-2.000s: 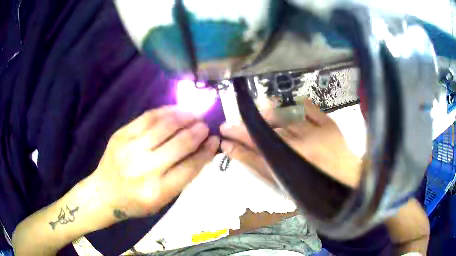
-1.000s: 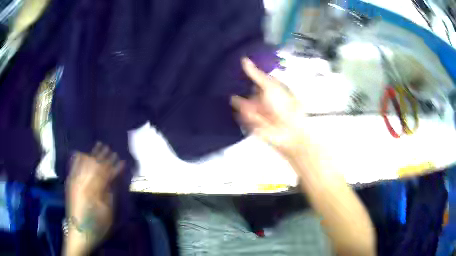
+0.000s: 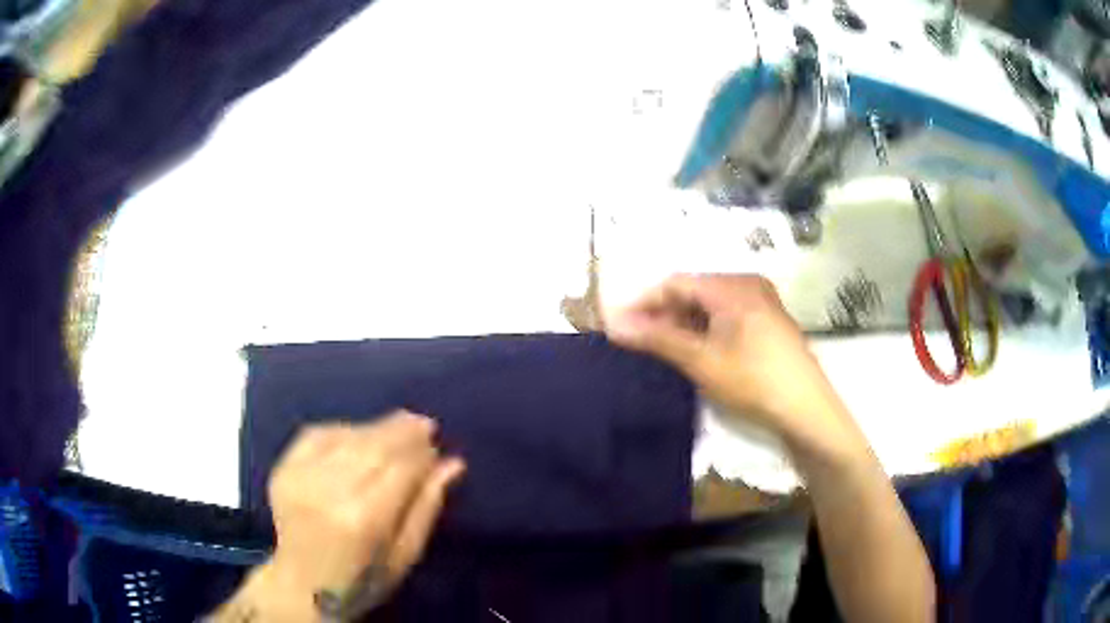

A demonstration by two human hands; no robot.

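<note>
A dark navy cloth panel [image 3: 548,426] lies flat at the table's front edge and hangs over it toward the lap. My left hand [image 3: 353,487] rests on the panel's left part, fingers curled; whether it pinches cloth is not clear. My right hand [image 3: 712,335] is at the panel's upper right corner, with thumb and fingertips together at the edge; its hold is blurred. The sewing machine [image 3: 901,104], white with a blue band, stands at the upper right, its needle area left of the scissors.
Scissors with red and yellow handles [image 3: 937,323] lie on the machine bed at right. More dark cloth [image 3: 73,183] runs along the table's left side. The white table [image 3: 365,219] has a worn front edge. A dark blue basket [image 3: 146,584] is below left.
The large dark cloth has gone from the table's middle to its left side. A squared panel now lies at the front edge. My left hand has moved right; my right hand is lower.
</note>
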